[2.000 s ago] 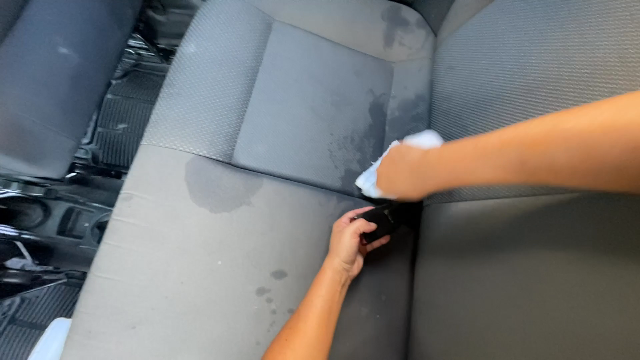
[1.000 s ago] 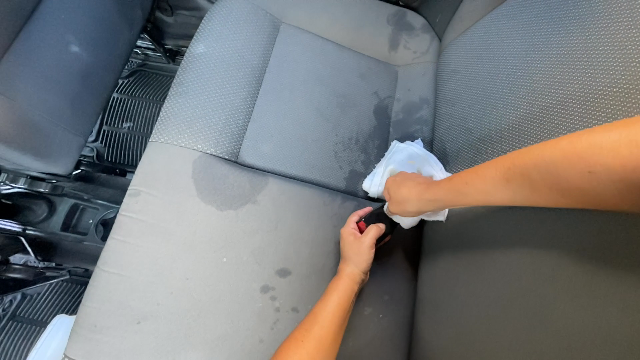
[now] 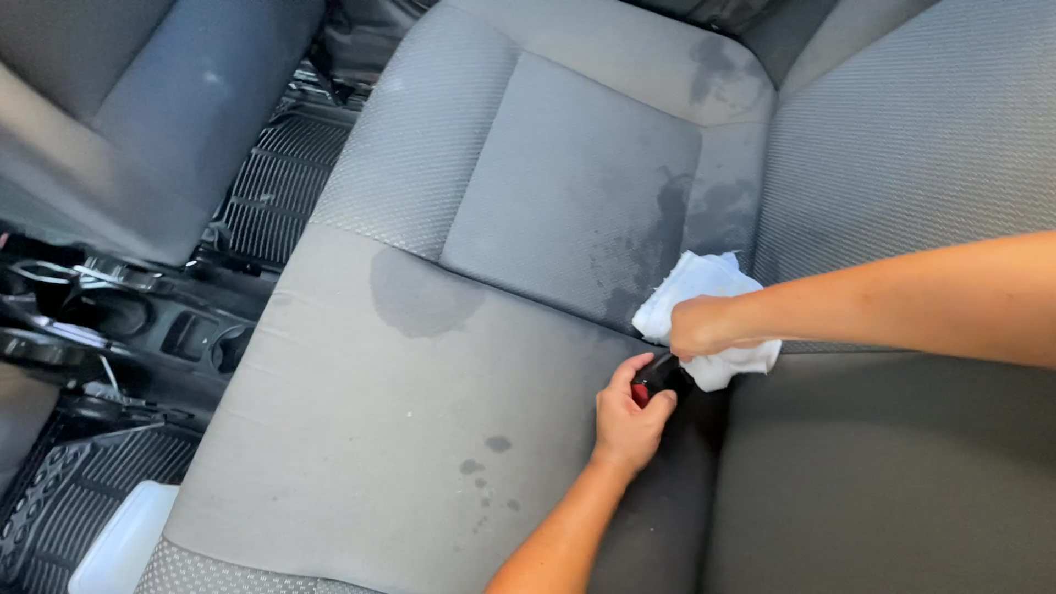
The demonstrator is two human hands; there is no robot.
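My left hand [image 3: 631,412] grips a black seat belt buckle [image 3: 660,375] with a red button, where the grey car seat cushion [image 3: 371,429] meets the backrest [image 3: 874,462]. Just beyond it, my right hand [image 3: 709,328] is closed on a white cloth [image 3: 701,285], whose ends spread out on both sides of the fist. The cloth lies against the buckle's far end and hides part of it. Dark damp patches [image 3: 425,289] mark the cushion, some of them near the cloth.
A front seat [image 3: 165,140] stands at the upper left, with the centre console [image 3: 177,330] below it. Ribbed black floor mats [image 3: 285,177] lie in the footwells. A translucent white plastic container [image 3: 124,536] is at the lower left, beside the cushion's edge.
The white cloth, mostly bunched under my right hand two seconds ago, now shows more widely around it. My left hand has stayed at the buckle, whose red button has come into sight.
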